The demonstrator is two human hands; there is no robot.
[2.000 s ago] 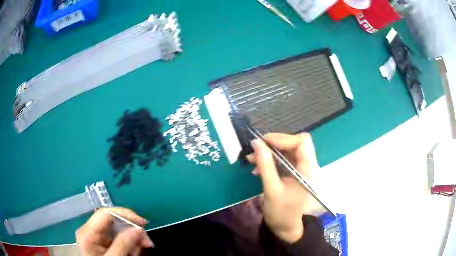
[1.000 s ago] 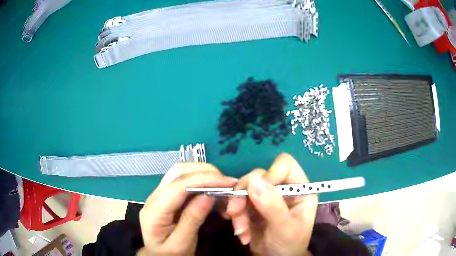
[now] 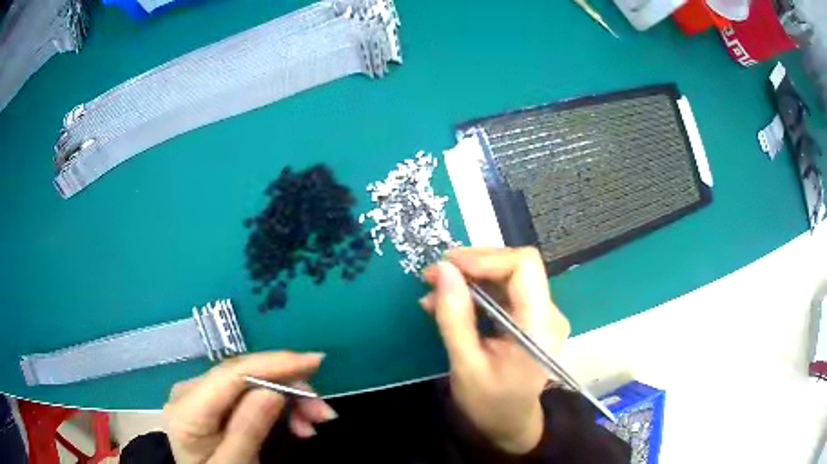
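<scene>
My right hand [image 3: 499, 340] holds slim silver tweezers [image 3: 535, 352], their tips at the lower edge of the silver metal pieces [image 3: 410, 213]. My left hand [image 3: 240, 408] holds a short silver bar [image 3: 281, 389], which looks like a band end connector; the rest of that piece is hidden by the hand. The pile of black inserts [image 3: 304, 227] lies left of the silver pieces. The parts tray [image 3: 598, 172], dark-framed and ribbed with white end strips, lies to their right. A small stack of mesh bands [image 3: 127, 352] lies near the table edge, above my left hand.
A thicker stack of mesh bands [image 3: 218, 82] lies farther back left, with more bands [image 3: 32, 54] at the far left. A red holder [image 3: 748, 32] and a thin stick [image 3: 597, 18] lie at the back. Dark strips [image 3: 800, 145] lie far right. A blue bin [image 3: 639, 426] stands below the edge.
The hands were together at the tweezers a second ago. Now they are apart, the right at the silver pieces, the left lower left. The camera view has shifted and turned.
</scene>
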